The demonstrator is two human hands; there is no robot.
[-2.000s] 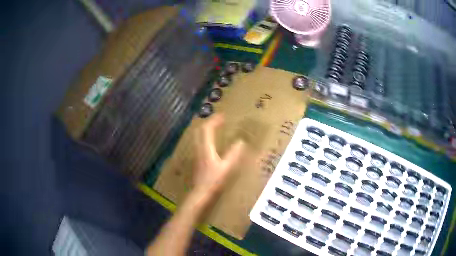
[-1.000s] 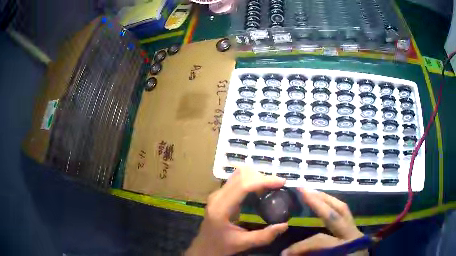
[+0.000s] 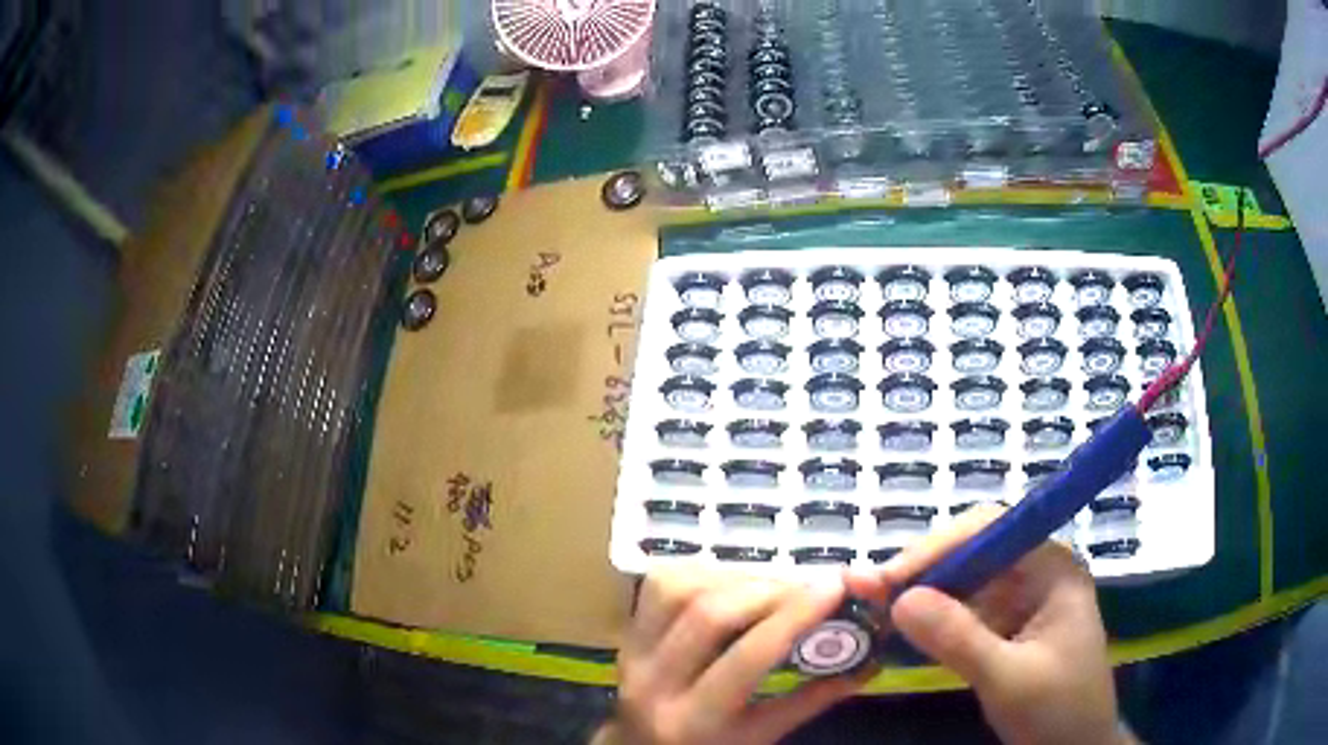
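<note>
My left hand point(image 3: 721, 655) holds a round component point(image 3: 833, 646) at the front edge of the bench, its pale ringed face showing. My right hand point(image 3: 1012, 626) grips the wired blue hand tool point(image 3: 1041, 498), which slants up to the right. The tool's near end is at the component's upper edge; the fingers hide whether it touches. The white slotted tray point(image 3: 623, 502) lies just beyond my hands, with rows of black-and-silver components standing on edge.
A cardboard sheet point(image 3: 503, 480) with handwriting lies left, loose components point(image 3: 420, 307) along its edges. Stacked clear trays point(image 3: 248, 349) stand in a carton at far left. Clear trays point(image 3: 903, 102) and a pink fan point(image 3: 572, 29) are behind. The red lead point(image 3: 1212, 332) runs at right.
The component has turned from its dark side to its pale ringed face. The blue tool has swung up over the white tray's front right and its near end is now at the component.
</note>
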